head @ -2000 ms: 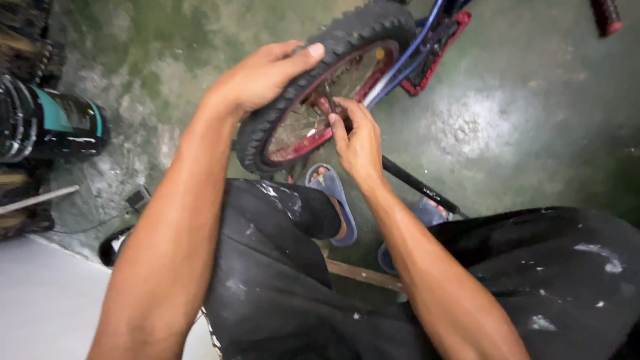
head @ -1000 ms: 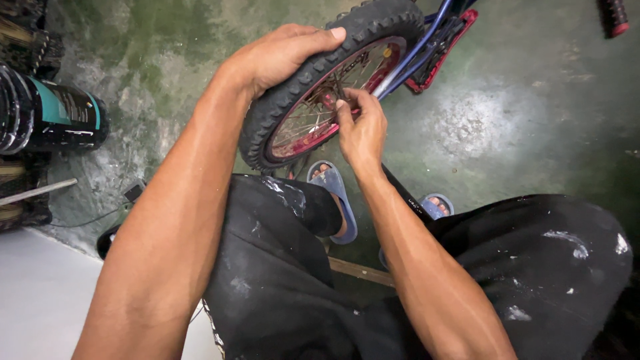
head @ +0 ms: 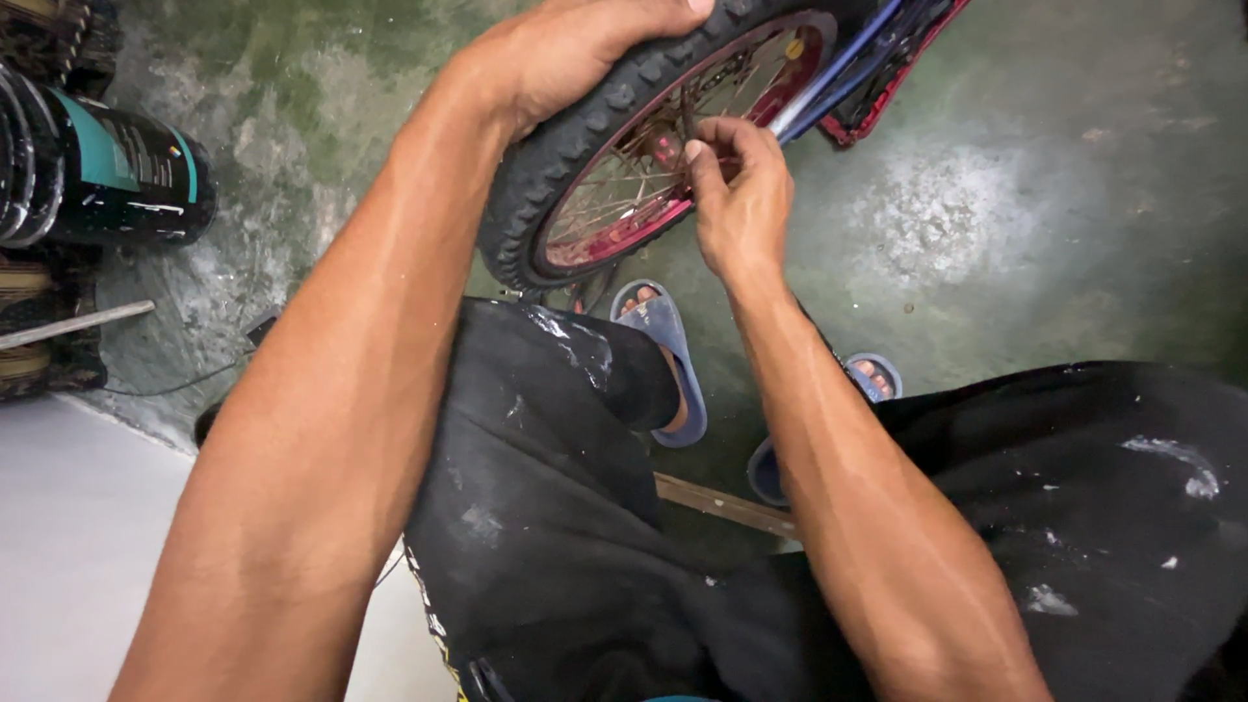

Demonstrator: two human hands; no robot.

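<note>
A bicycle wheel with a knobby black tire (head: 604, 112) and a red rim (head: 624, 237) leans across the top middle, joined to a blue and silver frame tube (head: 829, 83). My left hand (head: 575, 54) grips the tire's outer edge, its thumb over the tread. Beside the red hub (head: 665, 148), my right hand (head: 746, 185) pinches a thin dark part between thumb and forefinger; whether it is a lever, a tool or a part of the axle I cannot tell. The fingertips partly hide it.
A black bucket (head: 136, 171) lies at the left, near a thin stick (head: 78, 325) and a cable. My sandalled feet (head: 668, 356) rest on the green floor below the wheel, with a wooden strip (head: 726, 507) between my legs. A red-edged bicycle part (head: 858, 122) is at upper right.
The wheel and both hands sit slightly higher in view than two seconds ago. My left hand stays on the tire and my right hand by the hub. A black tube under my right forearm is now mostly hidden.
</note>
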